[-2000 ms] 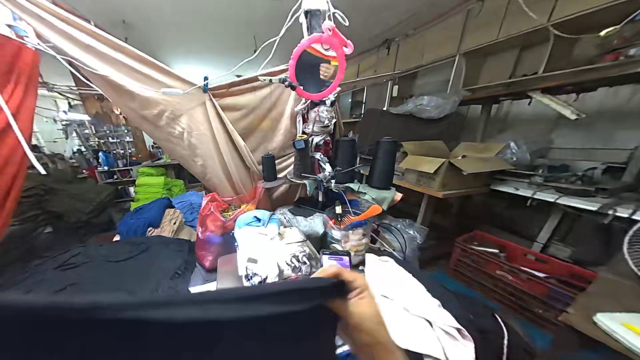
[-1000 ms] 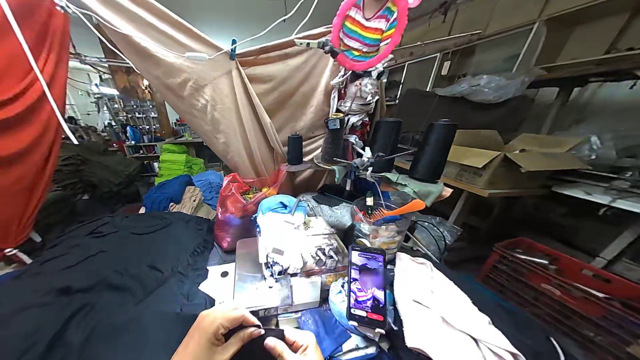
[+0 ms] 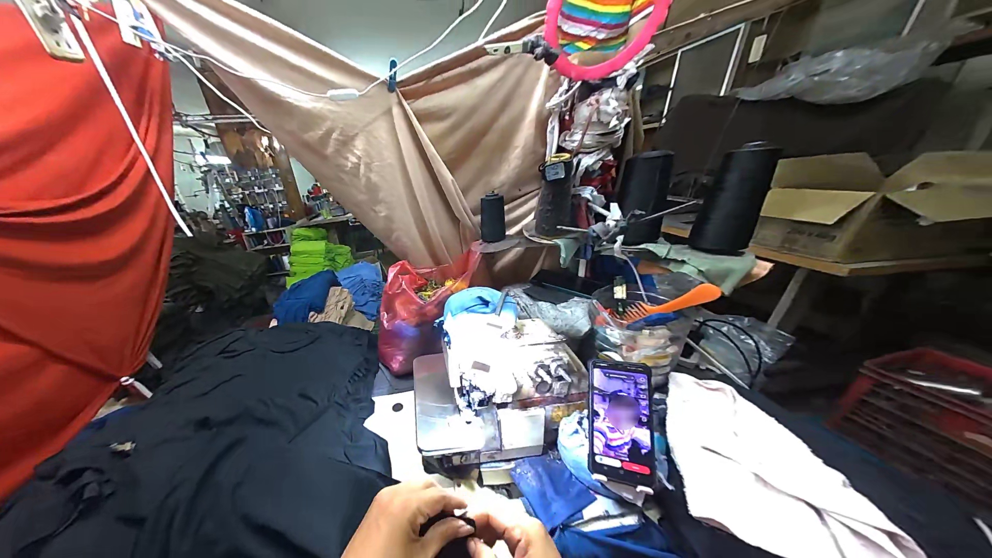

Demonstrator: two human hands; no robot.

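My left hand [image 3: 407, 521] and my right hand [image 3: 508, 528] meet at the bottom centre, in front of an overlock sewing machine [image 3: 504, 372]. Between their fingertips they pinch a piece of black fabric [image 3: 448, 527], mostly hidden by the fingers. A brightly lit metal plate [image 3: 434, 411] forms the machine's left side. Propped upright to the right of the machine is a smartphone [image 3: 621, 422] with its screen on. Dark fabric [image 3: 263, 418] lies heaped to the left, and a pale pink cloth [image 3: 767, 465] lies to the right.
Behind the machine stand a red plastic bag [image 3: 411, 318] and black thread cones [image 3: 735, 198]. A clear tub [image 3: 643, 341] holds an orange comb [image 3: 674, 302]. Farther right are an open cardboard box [image 3: 868, 209] and a red crate [image 3: 922, 418]. A red curtain [image 3: 77, 232] hangs at left.
Two seconds ago a dark cloth was stretched across the bottom of the view; now both hands are together low in front of the machine, as they were one second ago. The view has shifted.
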